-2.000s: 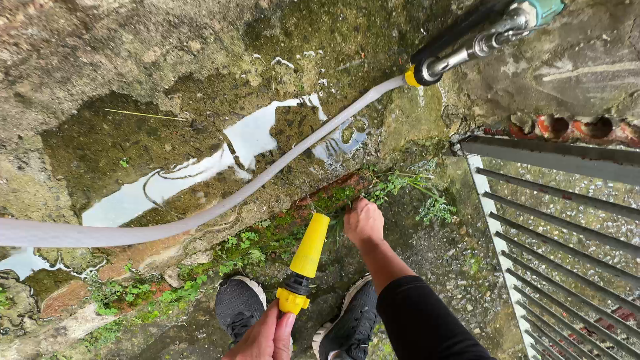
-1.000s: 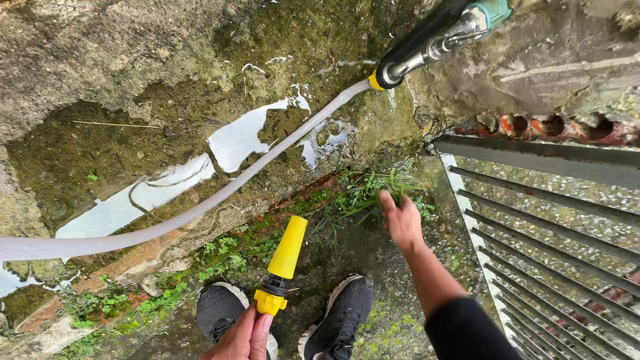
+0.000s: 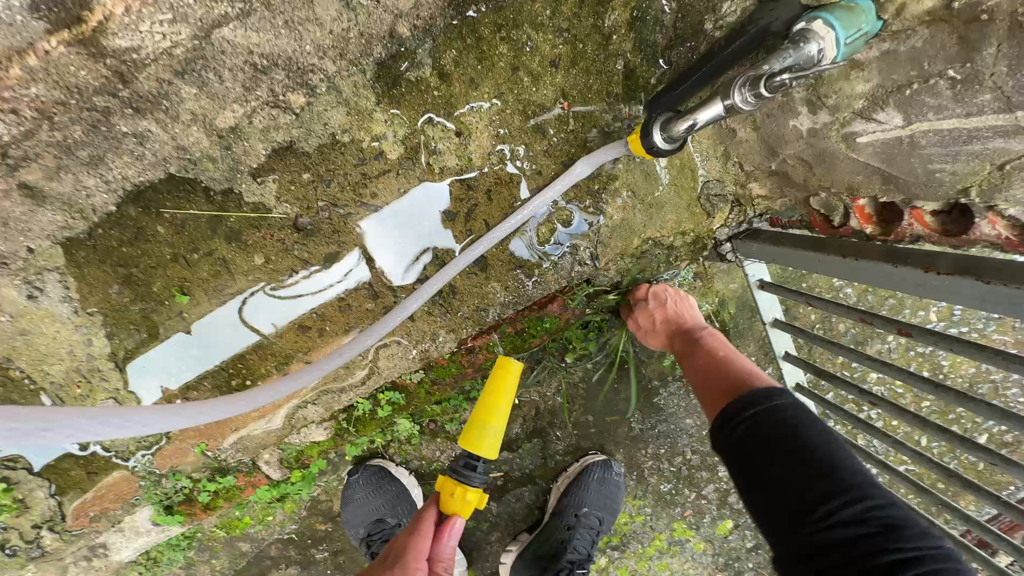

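My left hand (image 3: 424, 544) pinches the yellow collar of a yellow and black hose nozzle (image 3: 491, 408), its cone pointing up and away from me. Further right, my right hand (image 3: 662, 316) is closed on a tuft of green grass (image 3: 612, 340) at the foot of the mossy ledge. A pale hose (image 3: 424, 296) crosses the wet concrete and joins, by a yellow and black connector (image 3: 652, 140), a metal tap (image 3: 748, 88) with a teal part at its top. The fingertips of my right hand are partly hidden in the grass.
A grey metal grate or gate (image 3: 888, 268) stands at the right, beside broken red bricks (image 3: 912, 224). Puddles (image 3: 408, 228) lie on the concrete ledge. Small weeds (image 3: 384, 416) grow along its edge. My dark shoes (image 3: 572, 512) are on the ground below.
My right hand was spread beside the grass one second ago and is now closed on it. My left hand keeps its hold on the nozzle.
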